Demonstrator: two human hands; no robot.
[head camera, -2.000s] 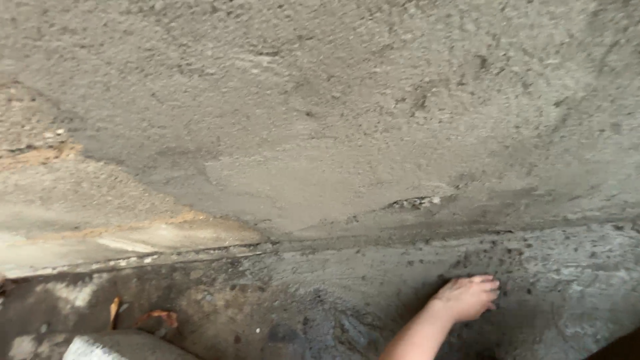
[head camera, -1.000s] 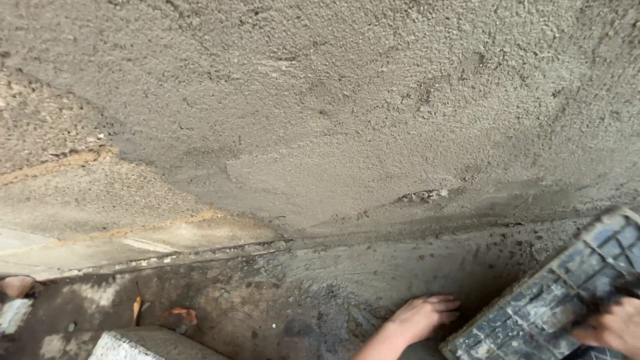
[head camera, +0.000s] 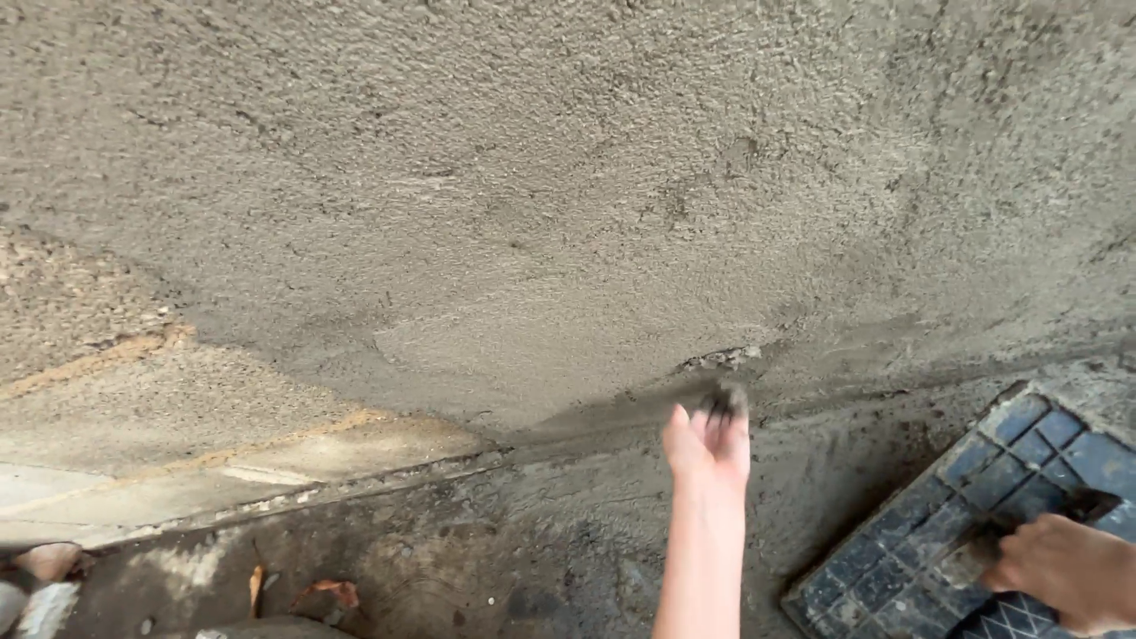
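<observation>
My left hand (head camera: 710, 439) reaches up to the foot of a freshly plastered wall (head camera: 532, 222). A small dark lump of wet mortar (head camera: 730, 398) shows at its fingertips, blurred, just below a rough gap in the plaster (head camera: 723, 358). At the lower right my right hand (head camera: 1052, 564) grips the handle of a large blue plastic plastering float (head camera: 923, 537). The float is tilted over the floor, its ribbed, mortar-spattered back facing up.
Bare blockwork (head camera: 213, 399) with orange-brown joint lines shows at the left of the wall. Below runs a mortar-smeared concrete floor (head camera: 461, 550) with dry leaves (head camera: 328, 593). A stone-like lump (head camera: 49, 561) lies at the far left, and a grey rounded edge shows at the bottom.
My left hand has moved from the floor up to the wall's foot. The float and my right hand, absent from the oldest frame, have come in at the right.
</observation>
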